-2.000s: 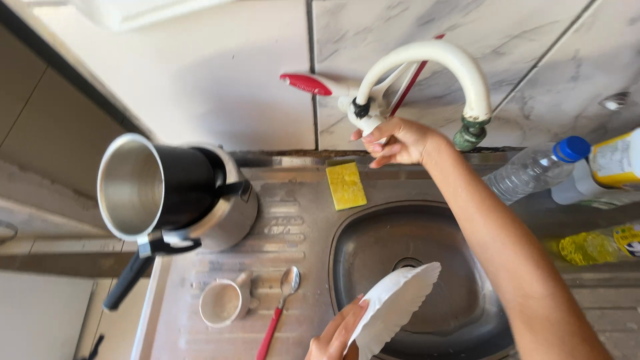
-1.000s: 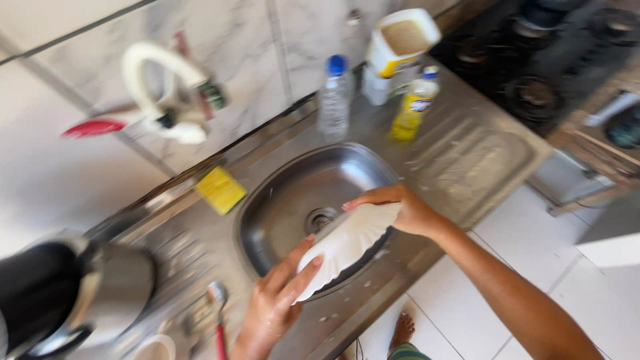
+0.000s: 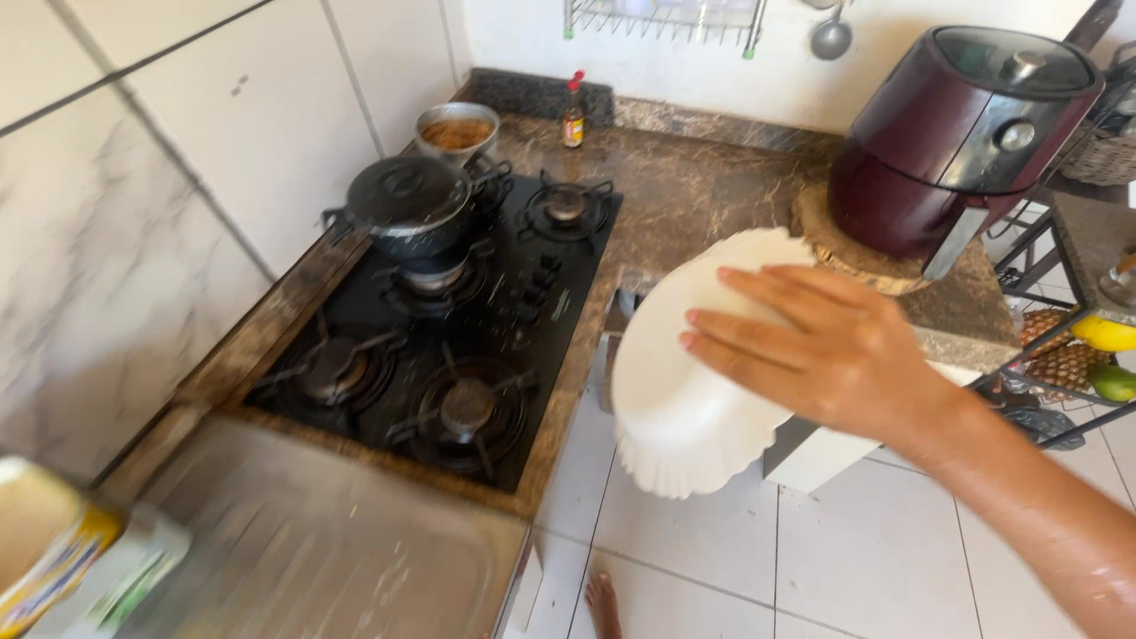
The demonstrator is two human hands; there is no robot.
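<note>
A white dish with a scalloped rim (image 3: pixel 683 382) is tilted in mid-air, its underside toward me, over the floor between the cooktop and the stone counter. My right hand (image 3: pixel 799 346) reaches in from the right and holds it, fingers spread across the underside; the thumb is hidden behind the dish. My left hand is out of view. The black gas cooktop (image 3: pixel 497 328) lies left of the dish, and a dark red air fryer (image 3: pixel 950 151) stands beyond it on a round wooden board (image 3: pixel 816 240).
A lidded black pot (image 3: pixel 408 204) sits on a rear burner, near a metal pan of food (image 3: pixel 457 133) and a small sauce bottle (image 3: pixel 573 115). The steel drainboard (image 3: pixel 337 541) and a yellow-labelled tub (image 3: pixel 53 550) are at lower left. Fruit (image 3: pixel 1065 355) lies on a rack at right.
The view has swung right from the sink to the cooktop. My right hand has left the tap and holds the dish. My left hand, on the dish in both earlier frames, is out of view.
</note>
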